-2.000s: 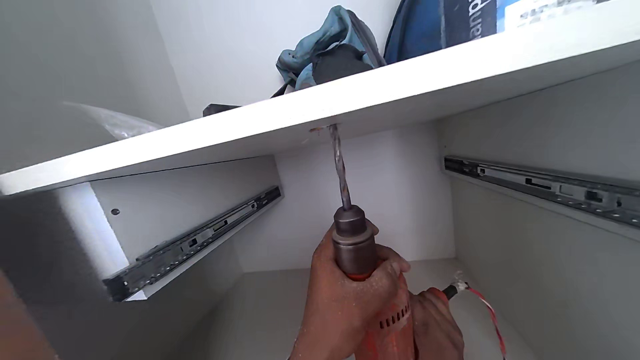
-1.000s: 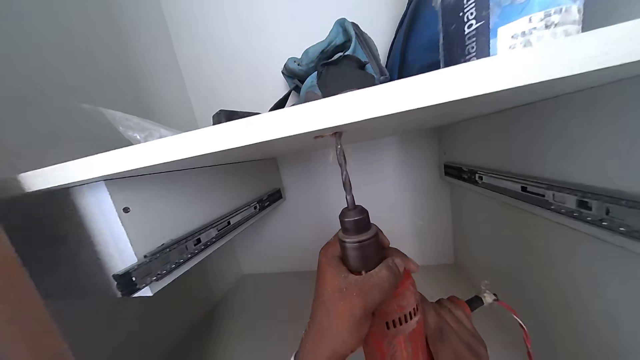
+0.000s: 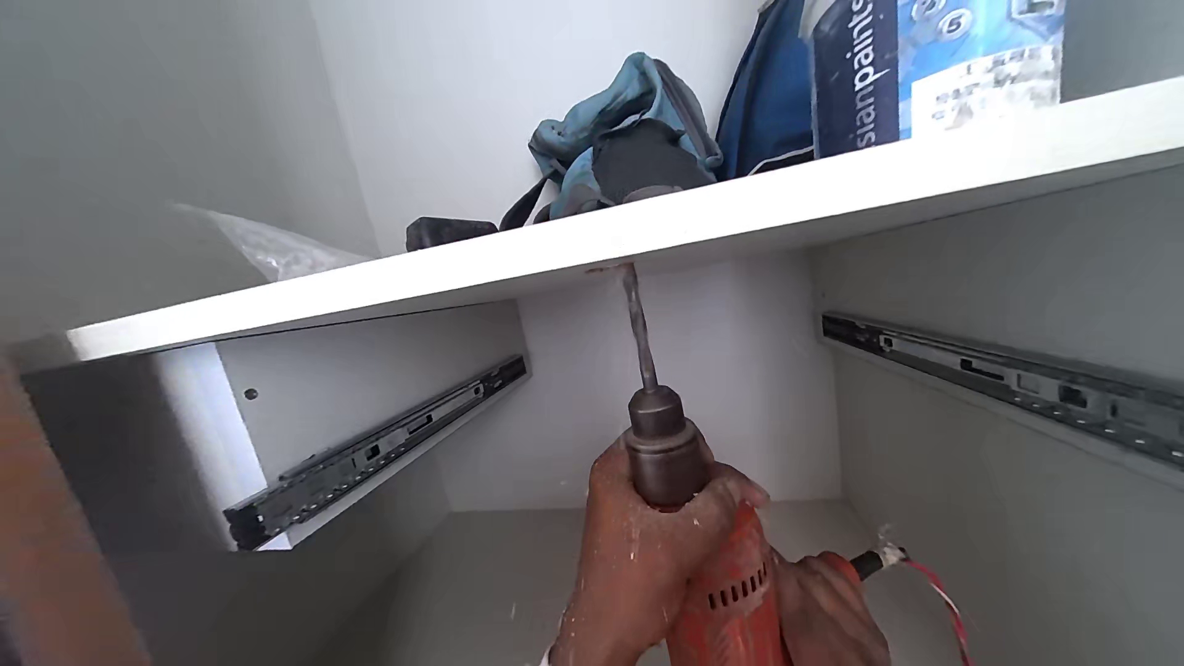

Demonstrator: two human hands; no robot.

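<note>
A red power drill (image 3: 731, 592) with a metal chuck points upward inside a white cabinet. My left hand (image 3: 647, 536) is wrapped round the front of its body, just below the chuck. Its rear handle is in my right hand (image 3: 828, 606), lower and to the right; the fingers are partly hidden. The long twist drill bit (image 3: 639, 328) meets the underside of the white shelf (image 3: 518, 264), close to the front edge, where brownish debris shows at the contact spot. Pale specks dot my left hand.
Metal drawer slides run along the left wall (image 3: 379, 449) and right wall (image 3: 1008, 375). On the shelf lie a teal and grey bag (image 3: 629, 139), a blue bag (image 3: 766, 102), a paint package (image 3: 934, 74), a dark block (image 3: 449, 232) and clear plastic (image 3: 277, 245). A red and white cord (image 3: 943, 592) trails right.
Both hands keep their hold on the drill, and the bit stays at the same spot under the shelf. The view has shifted slightly.
</note>
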